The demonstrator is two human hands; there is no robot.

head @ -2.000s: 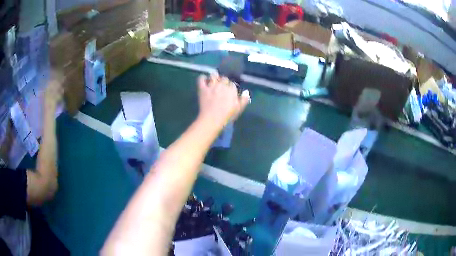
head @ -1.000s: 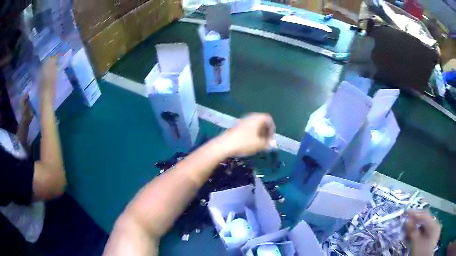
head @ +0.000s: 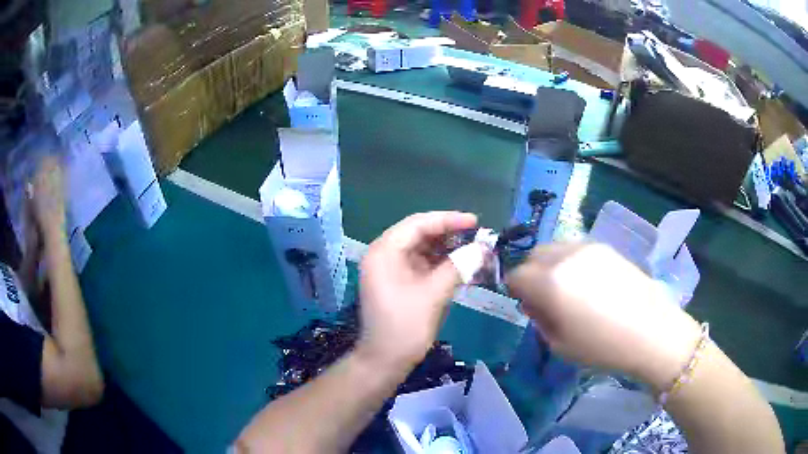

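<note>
My left hand (head: pixel 412 288) and my right hand (head: pixel 589 306) are raised close together over the work surface. Between their fingertips is a short black cable (head: pixel 518 236) with a small white piece (head: pixel 474 255); the right hand is blurred. The black cable pile (head: pixel 319 355) lies below my left wrist. An open retail box (head: pixel 306 244) with a rounded white device inside stands left of my hands. Another open box (head: pixel 465 412) stands below them. My right arm partly hides the white strap heap (head: pixel 651 436) and an open box (head: pixel 678 257).
Two open boxes stand on the dark green conveyor, one behind my hands (head: pixel 542 177) and one further left (head: pixel 312 97). A neighbouring worker's arms (head: pixel 62 293) are at the left beside upright boxes (head: pixel 133 168). Brown cartons (head: pixel 213 80) stand at the far left; a dark carton (head: pixel 687 146) is across the line.
My left hand has drawn back beside my right hand, which came up from the strap heap. The boxes on the conveyor have shifted leftward. The neighbour's hands have moved.
</note>
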